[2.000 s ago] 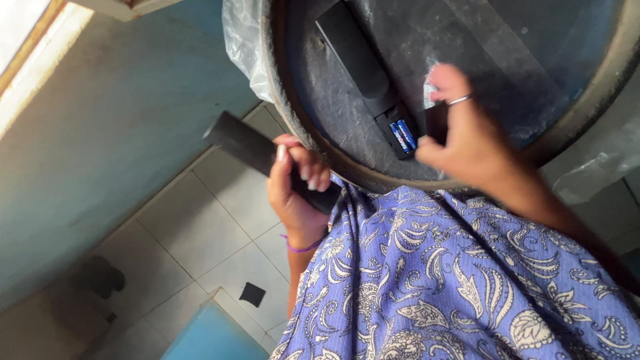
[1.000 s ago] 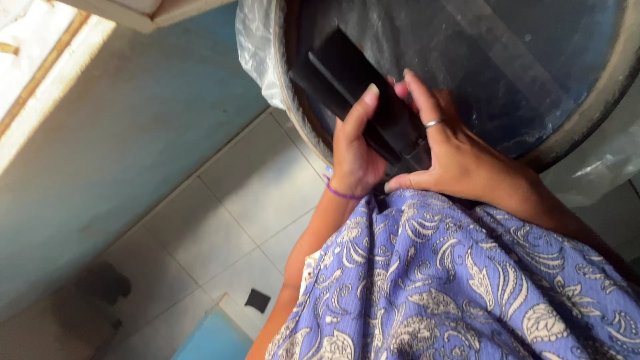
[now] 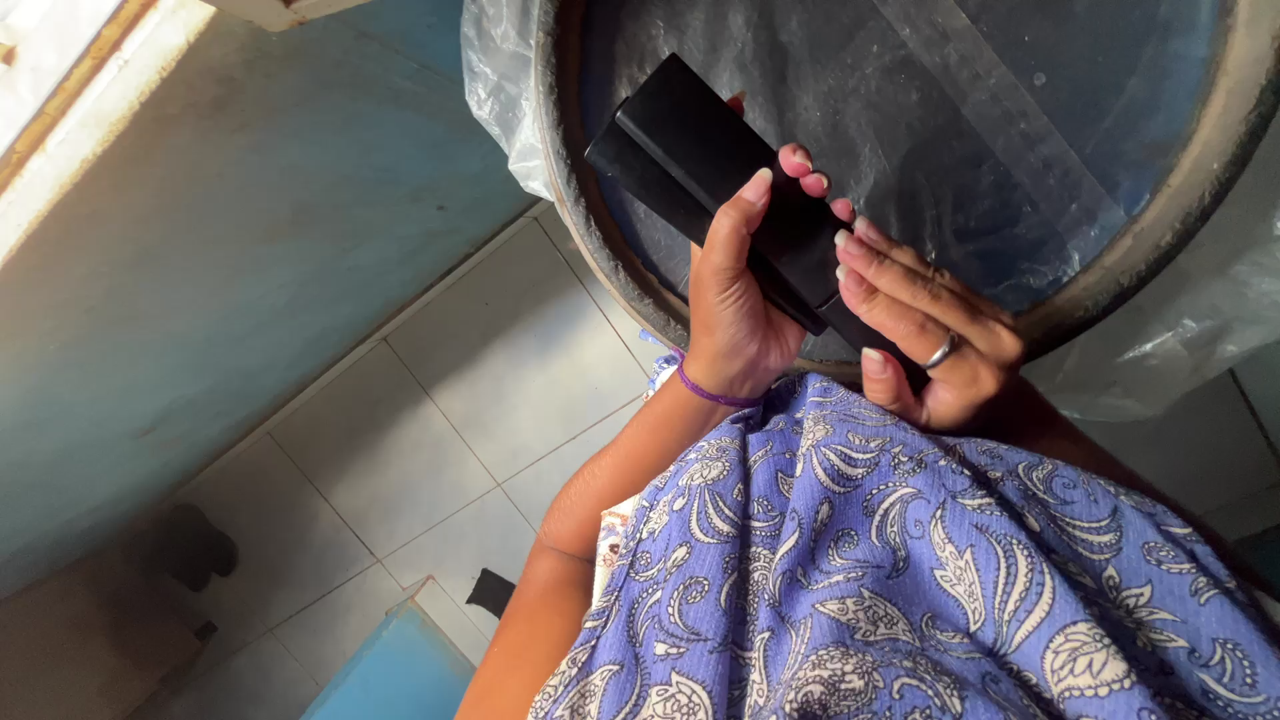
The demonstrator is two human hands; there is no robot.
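Note:
Two black remote controls lie side by side in my left hand (image 3: 745,290), above the rim of a round drum lid. The wider remote control (image 3: 715,150) is uppermost, its smooth face showing. The second remote control (image 3: 650,175) runs along its lower left edge, partly hidden. My left thumb presses over them and the fingertips curl round the far side. My right hand (image 3: 920,330), with a ring, lies against the near end, its fingers over the black casing and its thumb at the lower edge. No batteries show.
The round drum's worn rim (image 3: 610,260) encircles a dark top covered with clear plastic (image 3: 1000,130). Below are floor tiles (image 3: 510,350) and a blue object's corner (image 3: 400,660). A blue wall (image 3: 250,230) stands at left. Patterned cloth (image 3: 900,580) covers the lap.
Two seconds ago one remote lay on the drum top with blue batteries exposed, and my left hand held the other apart. Both are now together in my left hand, with the batteries out of sight.

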